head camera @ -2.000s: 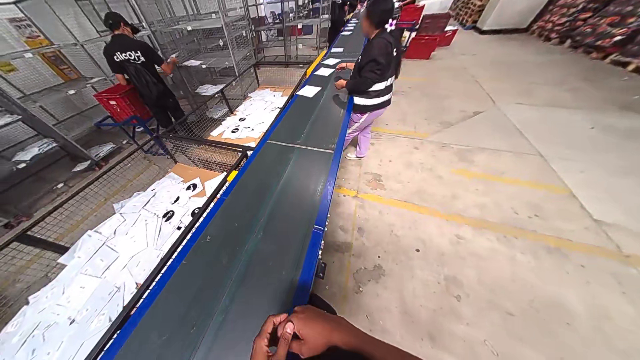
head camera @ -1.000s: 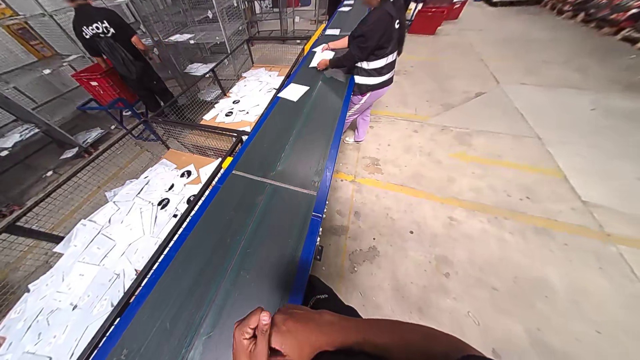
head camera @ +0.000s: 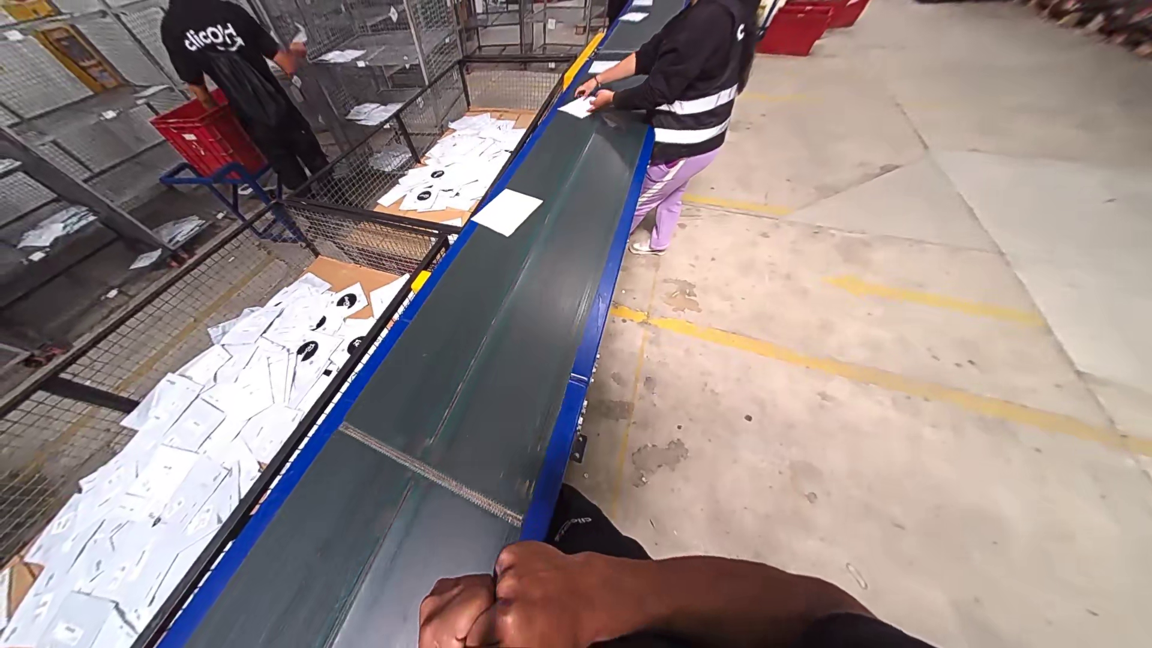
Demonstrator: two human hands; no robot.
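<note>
My left hand (head camera: pixel 457 612) and my right hand (head camera: pixel 549 589) touch each other at the bottom of the head view, both with curled fingers and no object seen in them. They are over the near right side of a dark green conveyor belt (head camera: pixel 477 360) with blue side rails. A metal belt seam (head camera: pixel 432 475) crosses the belt just beyond my hands. Farther up lies a flat white packet (head camera: pixel 508 212), near the left rail. Beyond it, a co-worker's hands hold another white packet (head camera: pixel 577 107) over the belt.
Mesh-sided bins heaped with white packets (head camera: pixel 207 405) line the left side of the belt. A co-worker (head camera: pixel 688 90) stands at the right rail. Another person (head camera: pixel 238 81) is by a red crate (head camera: pixel 209 135) on a blue trolley, near wire shelving. Concrete floor (head camera: pixel 855 360) with yellow lines lies right.
The belt seam and the lone white packet have come nearer along the belt. The co-worker at the rail has taken hold of a packet. My hands stay together.
</note>
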